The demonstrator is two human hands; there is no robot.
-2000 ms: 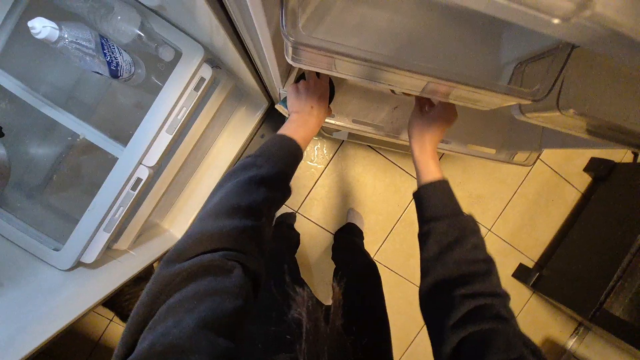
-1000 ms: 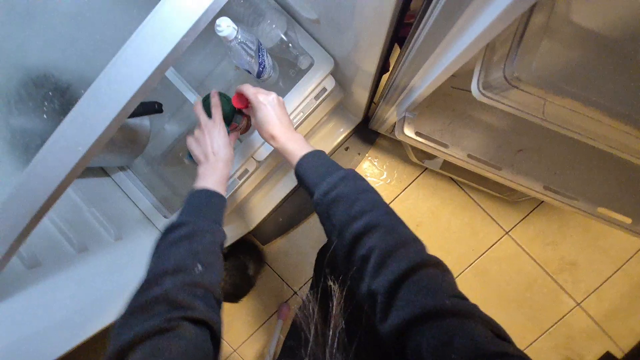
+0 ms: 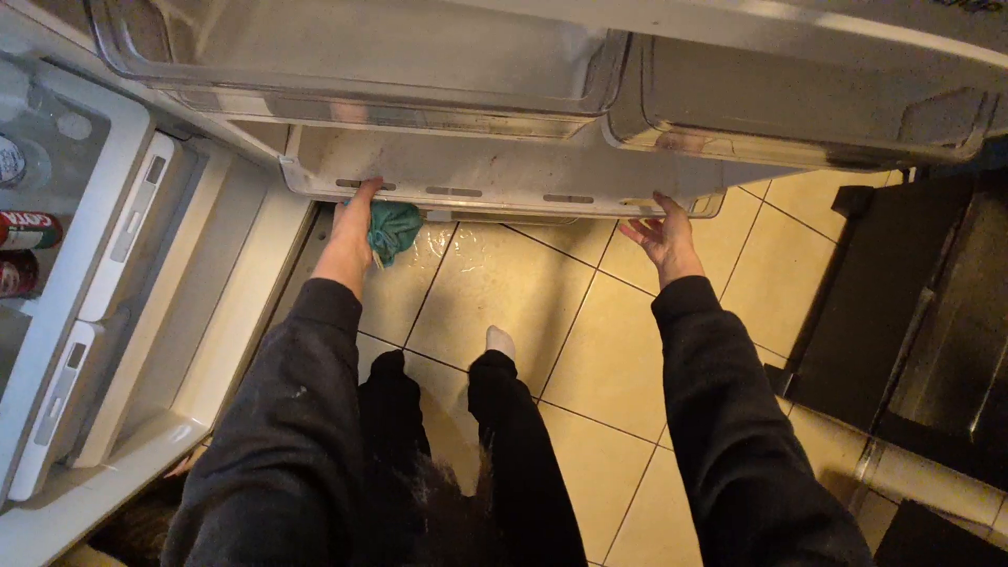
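Note:
A pale plastic fridge tray [image 3: 504,169] with slots along its front edge juts out across the upper middle. My left hand [image 3: 350,240] is at the left part of this edge, one finger reaching over it, and holds a bunched green cloth [image 3: 396,228] just below the edge. At the right end, my right hand [image 3: 668,236] grasps the edge, one digit over it and the other fingers under it. Above the tray hang two clear drawers, one at the left [image 3: 378,87] and another at the right [image 3: 795,102]. Parts of my fingers are hidden.
On the left, the fridge door's bin [image 3: 118,157] contains red containers [image 3: 30,230]. Wet patches shine on the tiled floor [image 3: 472,260] below the tray. My feet are on the tiles. A dark appliance or furniture piece [image 3: 858,299] stands at the right.
Both hands have moved from the door bin to the tray's front edge. One second ago they were together at a green and a red thing over that bin. The view has swung right.

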